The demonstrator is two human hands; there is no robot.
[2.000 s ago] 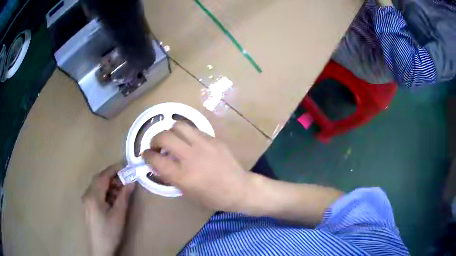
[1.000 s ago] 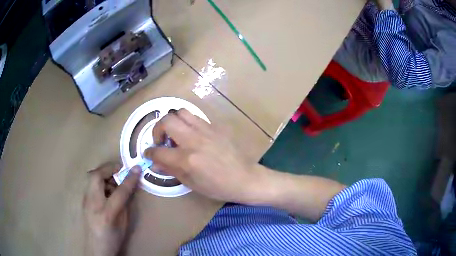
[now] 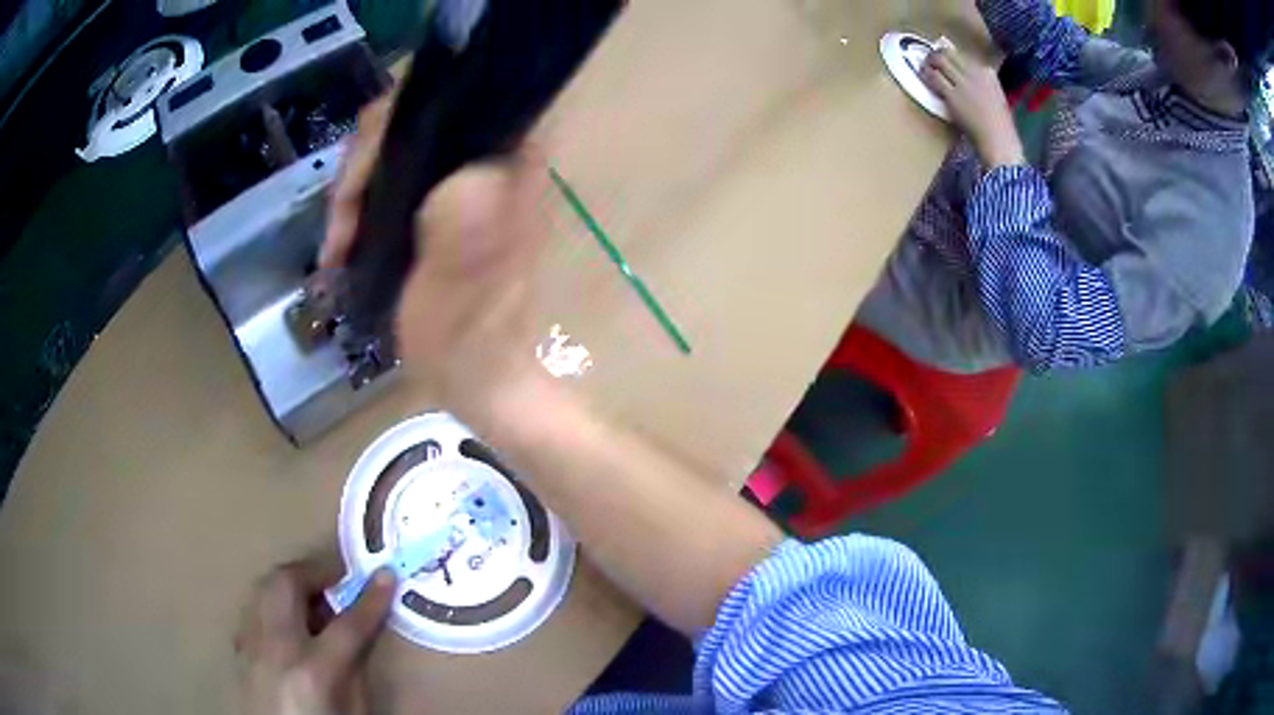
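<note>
The round white plate (image 3: pixel 468 624) lies on the tan table, dark curved slots near its rim. A narrow light-blue strip (image 3: pixel 423 548) runs from its centre to the edge tab. My left hand (image 3: pixel 310 636) pinches the strip's outer end at the plate's lower left. My right hand (image 3: pixel 468 279) is raised above the screw feeder and gripped round the thick black electric screwdriver (image 3: pixel 454 112), slightly blurred. The screwdriver's lower end is over the silver-grey screw feeder (image 3: pixel 301 398), near its front mechanism; its tip is not clear.
A green strip (image 3: pixel 619 261) and shiny clear tape (image 3: pixel 563 354) lie on the table (image 3: pixel 755 210). A white plate (image 3: pixel 140 98) is on the dark green belt at upper left. At upper right a person (image 3: pixel 1118 210) handles another white plate (image 3: pixel 915 77), beside a red stool (image 3: pixel 922 419).
My right hand has left the plate's centre, moved up and taken hold of the screwdriver. My left hand stays at the strip. The view has shifted, showing the neighbour and their plate.
</note>
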